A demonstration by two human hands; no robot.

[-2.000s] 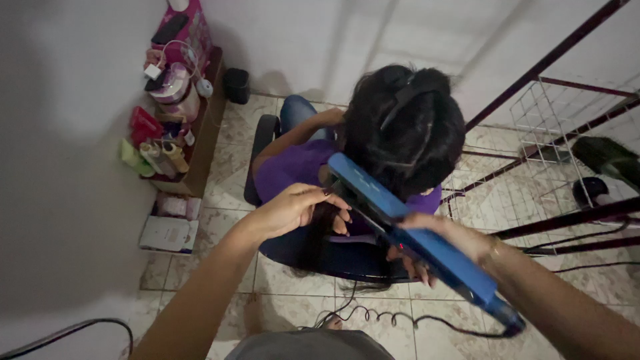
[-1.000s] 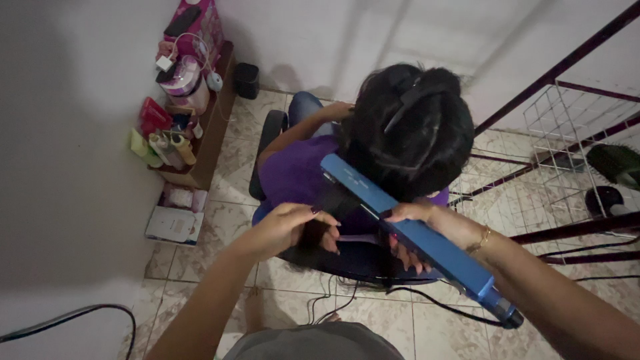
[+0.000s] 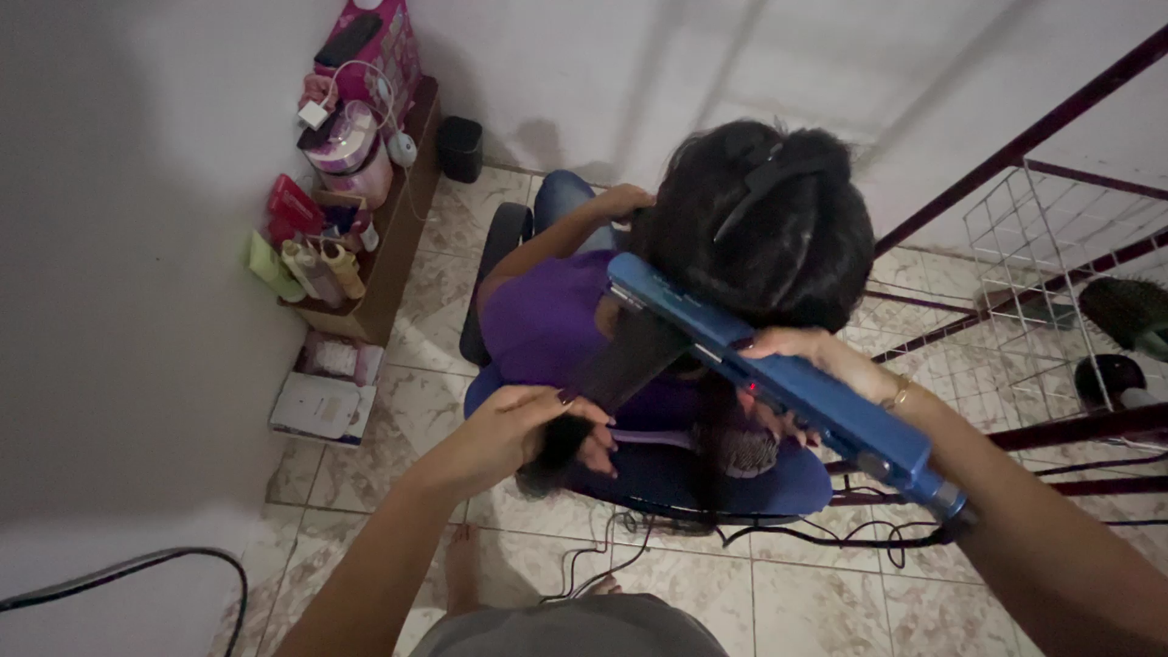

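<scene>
A seated person in a purple top has dark hair parted and clipped up at the crown with a black hair clip. In my right hand is a blue hair straightener with a small red light. Its plates lie around a flat section of hair near the back of the head. My left hand grips the lower part of that section, left of the straightener. Behind the seated person, a hairbrush with a purple handle rests on the blue chair, partly behind loose hair.
At left, a brown shelf holds bottles, a pink container and a pink bag, with a white box beside it. A wire basket rack with brushes stands at right. Black cords trail below the chair. A small black bin is by the wall.
My left hand has moved slightly down and outward from the straightener, and the held section now shows stretched flat between them. The straightener stays in my right hand.
</scene>
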